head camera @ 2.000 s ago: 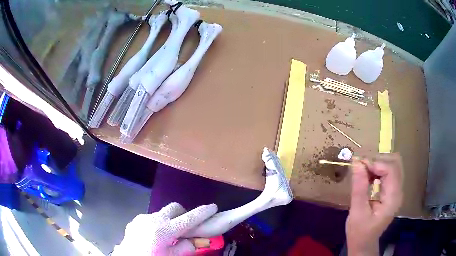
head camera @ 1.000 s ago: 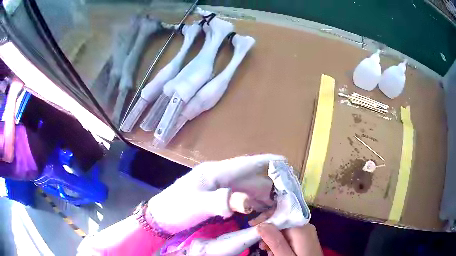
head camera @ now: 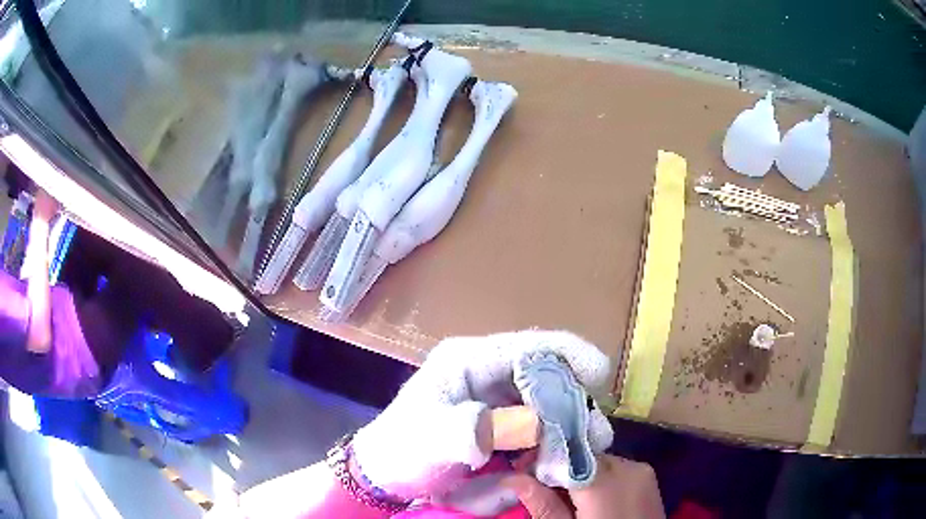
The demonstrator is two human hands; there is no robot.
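My left hand (head camera: 477, 405), in a white knit glove with a bare thumb tip, grips the foot end of a doll leg (head camera: 556, 416) low in the middle of the view. The foot's grey, creased sole side faces me. My right hand (head camera: 609, 492), bare, holds the same leg from below at the foot end, partly cut off by the lower edge. No swab shows in it. The rest of the leg is mostly hidden under my hands.
Several pale legs (head camera: 406, 152) with black straps lie at the bench's left, beside a glossy divider. Two white bottles (head camera: 751, 139), swabs (head camera: 756, 205), a small white cap (head camera: 763, 336) and yellow tape strips (head camera: 653, 284) lie right. A person's arm (head camera: 39, 274) shows far left.
My right hand has left the stained area and its swab and now holds the leg. The foot has come nearer and turned, showing its sole side. The view has shifted.
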